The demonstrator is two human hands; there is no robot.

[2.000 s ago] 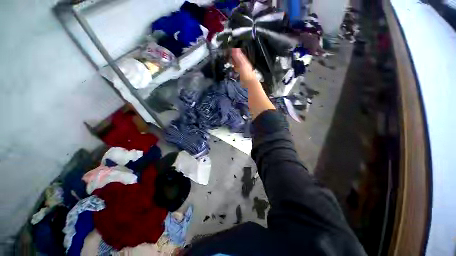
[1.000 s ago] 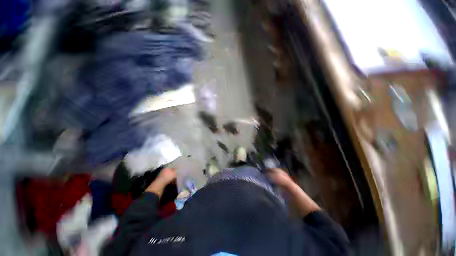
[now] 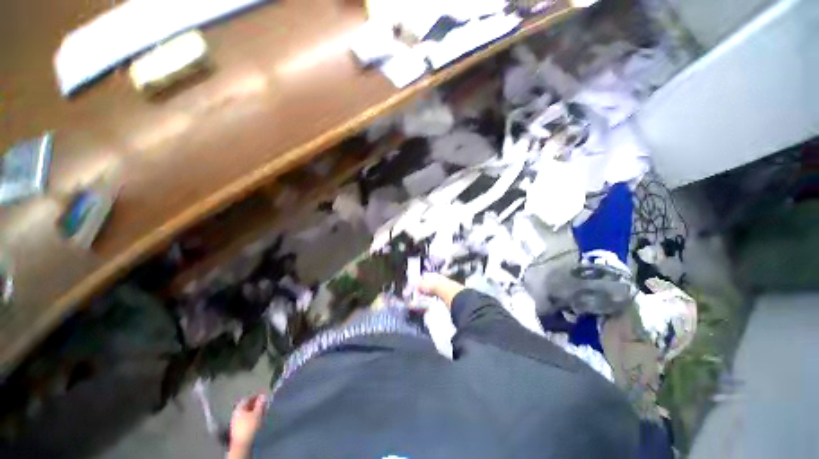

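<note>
My left hand point(image 3: 245, 423) hangs low at the lower left, small and blurred, its fingers curled; a thin pale strip shows beside it, and I cannot tell if the hand holds it. My right hand point(image 3: 433, 285) is in front of my body above the scraps, blurred; its fingertips blend with pale pieces behind. The brown table point(image 3: 296, 99) crosses the upper left. On it lie a cream block point(image 3: 171, 63), a long white-topped stack point(image 3: 135, 27), a small open box point(image 3: 87, 215) and a flat pale blue-grey object point(image 3: 25, 168).
White paper offcuts point(image 3: 485, 202) and dark scraps cover the floor beside the table. Blue cloth point(image 3: 606, 224), tangled dark cord point(image 3: 660, 220) and a round grey object point(image 3: 588, 285) lie at the right. A large pale panel point(image 3: 736, 99) stands at the upper right. White pieces point(image 3: 409, 63) lie near the table edge.
The view has swung from the cloth heaps and shelf to the table and paper-littered floor. My right hand has come in front of my body; my left hand is now low at the side.
</note>
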